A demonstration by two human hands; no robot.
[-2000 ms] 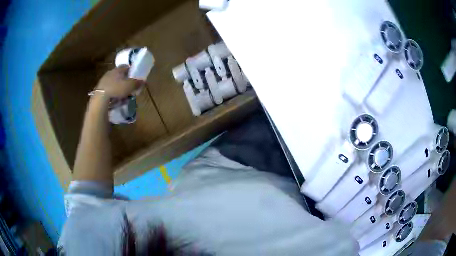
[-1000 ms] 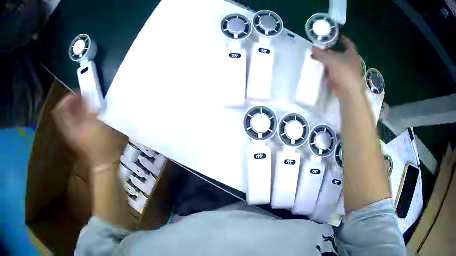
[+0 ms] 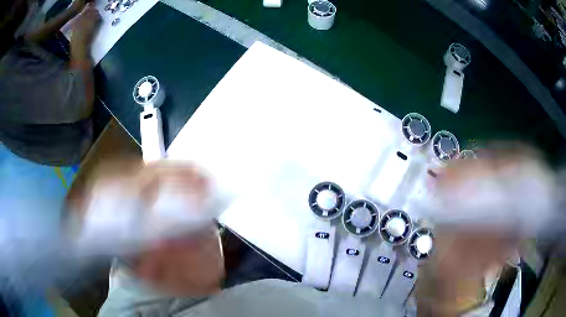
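Note:
Both my hands are large and motion-blurred. My left hand point(image 3: 177, 247) is at the lower left with blurred white shapes at its fingers; I cannot tell what they are. My right hand point(image 3: 496, 198) is at the right, over the back row of fans, also with a blurred white patch. Several white handheld fans stand side by side in a front row; the leftmost fan point(image 3: 319, 257) shows fully. Behind them, a back-row fan point(image 3: 391, 173) and its neighbours are partly hidden by my right hand. All lie on the white sheet point(image 3: 267, 117).
One fan point(image 3: 151, 130) lies left of the sheet on the dark bench point(image 3: 167, 56). Another fan point(image 3: 453, 86) and a round fan head point(image 3: 321, 15) are on the green conveyor point(image 3: 378, 43). A seated person point(image 3: 49, 93) is at the upper left. The carton point(image 3: 102, 151) is mostly hidden.
The view has shifted, showing more conveyor and the other person. Two fans at the back row's left are gone from their spot. My right hand has come back towards me; both hands are more blurred.

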